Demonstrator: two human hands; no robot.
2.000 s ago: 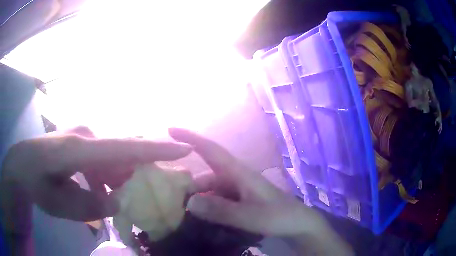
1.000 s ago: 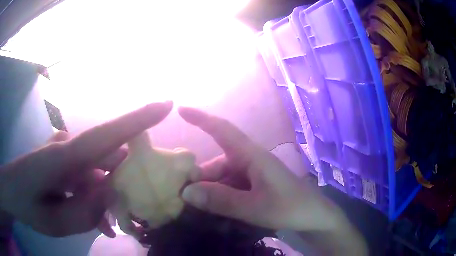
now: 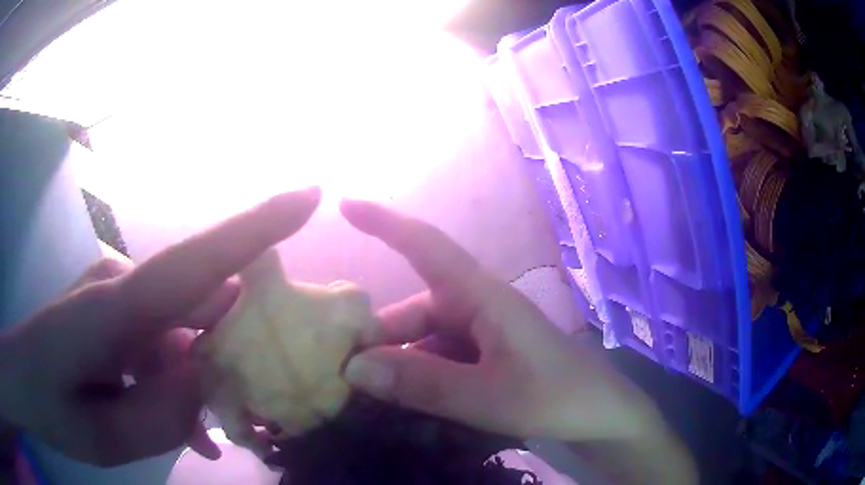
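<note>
A cream, muscular figure torso (image 3: 289, 350) is held upright between both hands at the lower middle. No head shows on its neck stub. A black, ragged-edged clothing part (image 3: 389, 445) sits below the torso. My left hand (image 3: 142, 332) grips the torso's left side, its index finger stretched up past the neck. My right hand (image 3: 474, 341) pinches the torso's other side between thumb and fingers, its index finger also raised. The two index fingertips are close but apart. The far side of the torso is hidden.
A blue-violet ribbed crate (image 3: 654, 180) stands tilted at the right. It holds orange-yellow curled parts (image 3: 763, 114), dark parts and a pale figure piece (image 3: 828, 123). Lamp glare whites out the bench at the upper middle. A rounded white object (image 3: 223, 466) shows at the bottom edge.
Since the earliest frame, the index fingers have lifted off the torso's top, uncovering the neck stub, and the crate has shifted right in view. Over the last second almost nothing has moved.
</note>
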